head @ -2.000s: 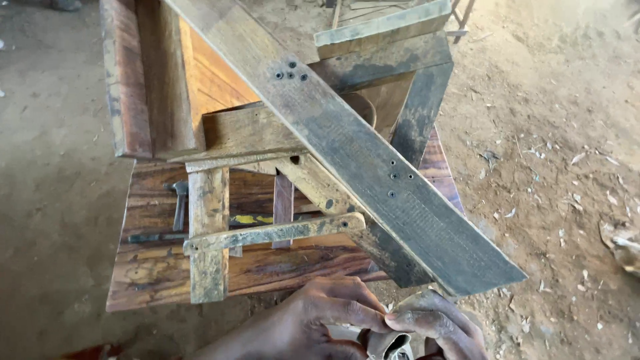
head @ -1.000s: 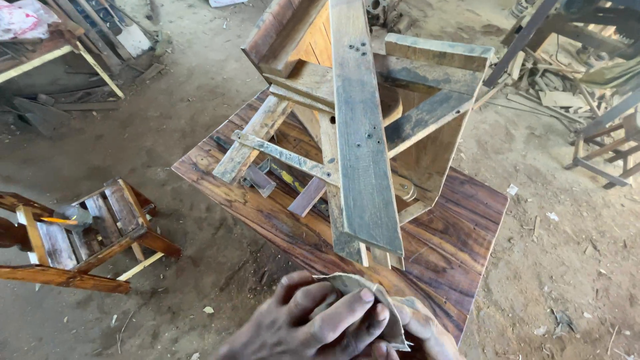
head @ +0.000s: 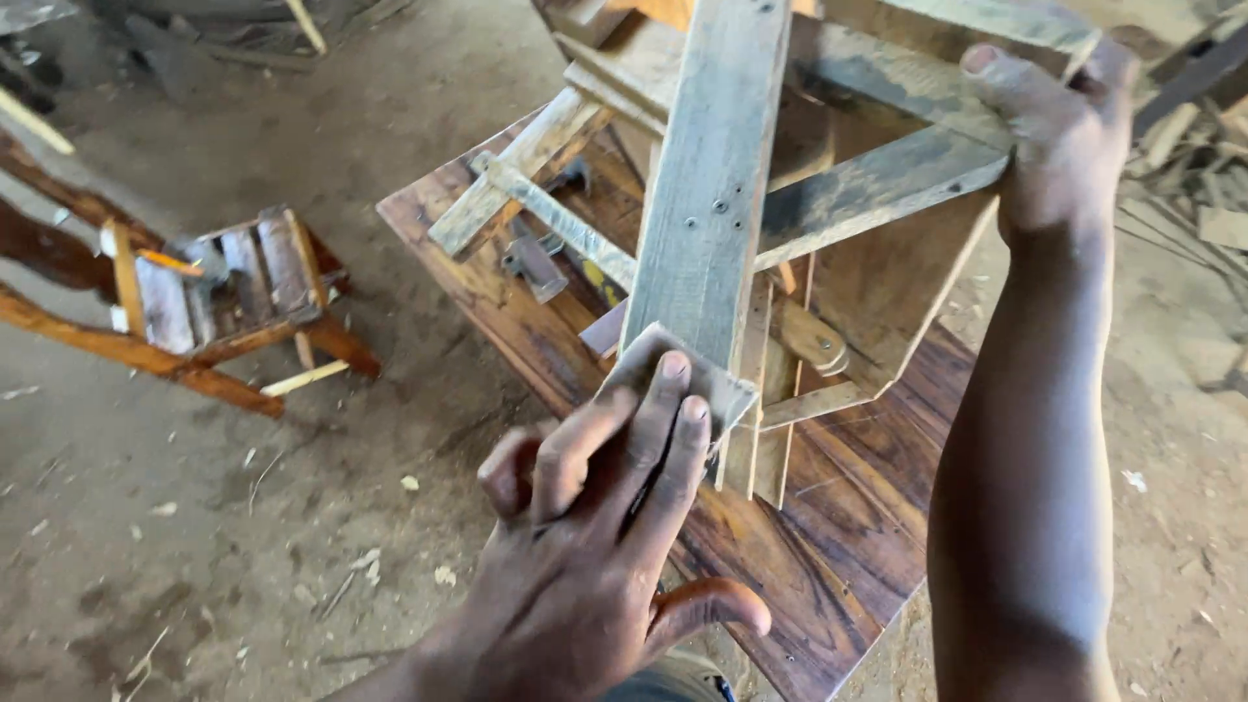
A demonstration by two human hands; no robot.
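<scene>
A folded sheet that looks like sandpaper [head: 726, 390] lies on the lower end of a grey wooden board [head: 707, 185] with screw holes. My left hand [head: 604, 526] presses it flat under the fingertips, with the thumb out to the right. The board is part of an angled wooden frame resting on a varnished wooden tabletop [head: 838, 507]. At the upper right, my right hand [head: 1063, 136] grips the frame's corner, where a dark diagonal brace [head: 877, 200] meets another rail. Some of the right fingers are hidden behind the corner.
A narrow slat [head: 570, 219] crosses a short batten [head: 522, 175] left of the board. Metal tools, partly hidden, lie beneath the frame. On the dirt floor at left stands a slatted wooden chair [head: 249, 273] with an orange-handled tool on it. Scrap wood [head: 1189, 156] is piled at the right.
My hands were together on the folded sheet near the bottom; now they are apart. The left has put the sheet on the board's end, and the right has reached up to the frame's corner.
</scene>
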